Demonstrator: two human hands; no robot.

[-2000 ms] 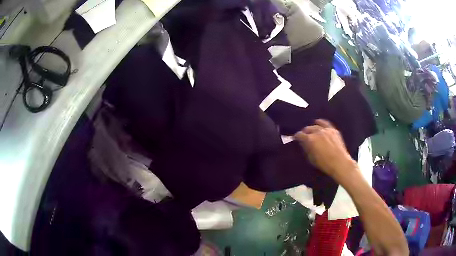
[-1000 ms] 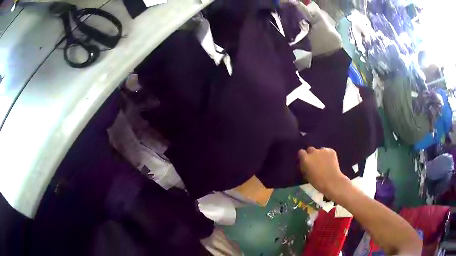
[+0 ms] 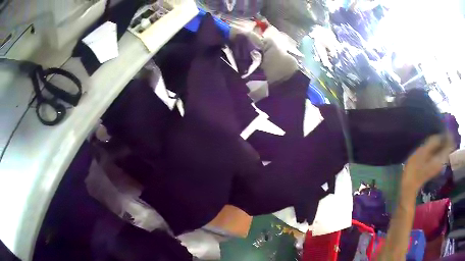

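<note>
A heap of dark purple-black cut cloth (image 3: 204,153) with white scraps fills the middle, beside the white table. My right hand (image 3: 431,155) is blurred near the right edge, its arm rising from the lower right. It appears shut on a dark cloth panel (image 3: 387,135), which stretches leftward from the hand to the heap's right side. Whether the panel still touches the heap I cannot tell. My left hand is not in view.
Black-handled shears (image 3: 53,94) lie on the white table (image 3: 56,148) at left, near a white piece on dark cloth (image 3: 102,43) and a small compartment tray (image 3: 153,20). A red basket (image 3: 321,247) stands on the green floor (image 3: 255,244). More cloth heaps lie at upper right.
My right hand has moved from the heap to the far right, and a dark panel now extends out with it. The view has shifted, with the shears first moving right and up, then back.
</note>
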